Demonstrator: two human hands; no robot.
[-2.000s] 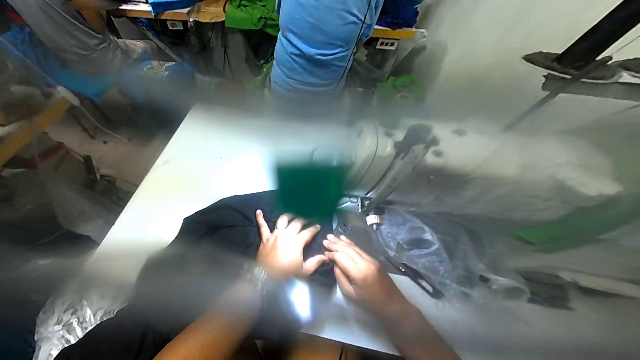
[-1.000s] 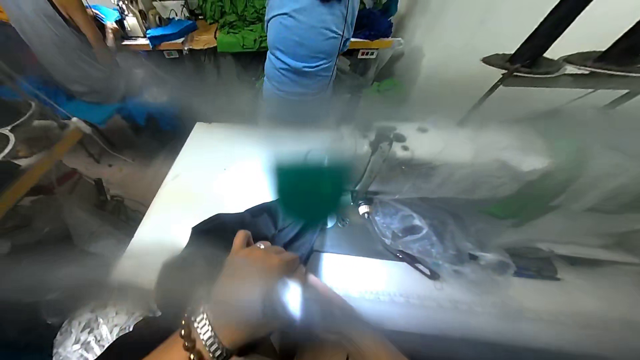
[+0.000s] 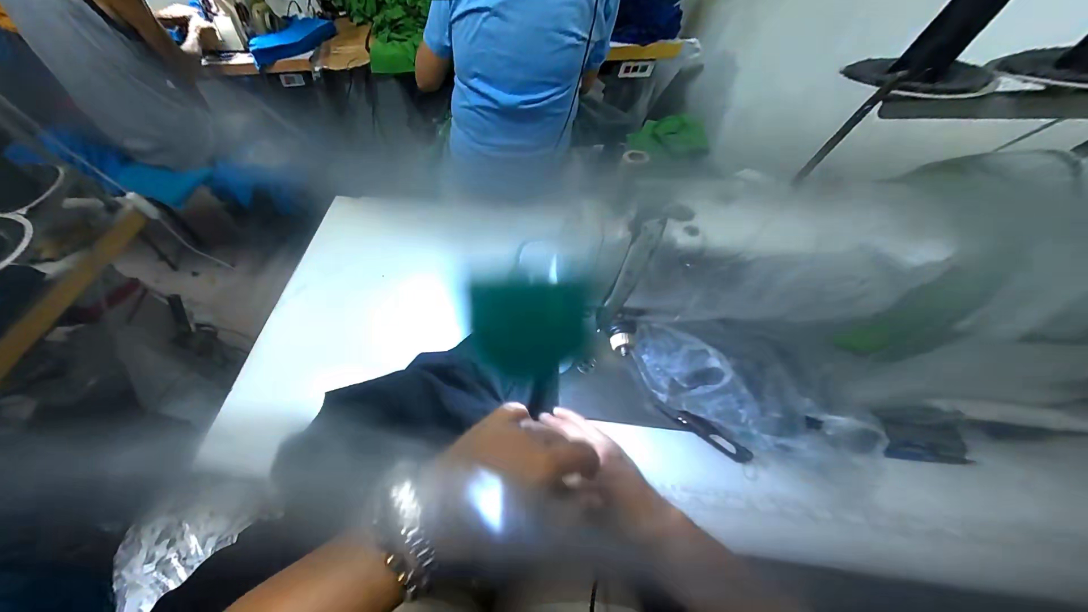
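Dark fabric [image 3: 408, 391] lies over the front of a white sewing table [image 3: 340, 289]. At its right edge my left hand [image 3: 518, 459], with a metal watch and a bracelet at the wrist, is closed on the cloth. My right hand [image 3: 603, 463] touches it from the right, its fingertips at the same edge; whether it grips the cloth is hidden. Just beyond both hands stands the head of a sewing machine [image 3: 633, 263], largely blurred. A green blurred patch [image 3: 531, 327] covers the needle area.
Right of the hands lie a clear plastic bag [image 3: 697, 374] and a black-handled tool [image 3: 718, 438]. A person in a blue shirt [image 3: 518, 76] stands beyond the table. Thread stand plates [image 3: 918, 76] are at upper right. A silvery plastic bag [image 3: 170, 552] is at lower left.
Two seconds ago my left hand lay spread flat on the dark fabric beside my right hand. Now both are drawn together nearer my body, and the left has closed on the cloth.
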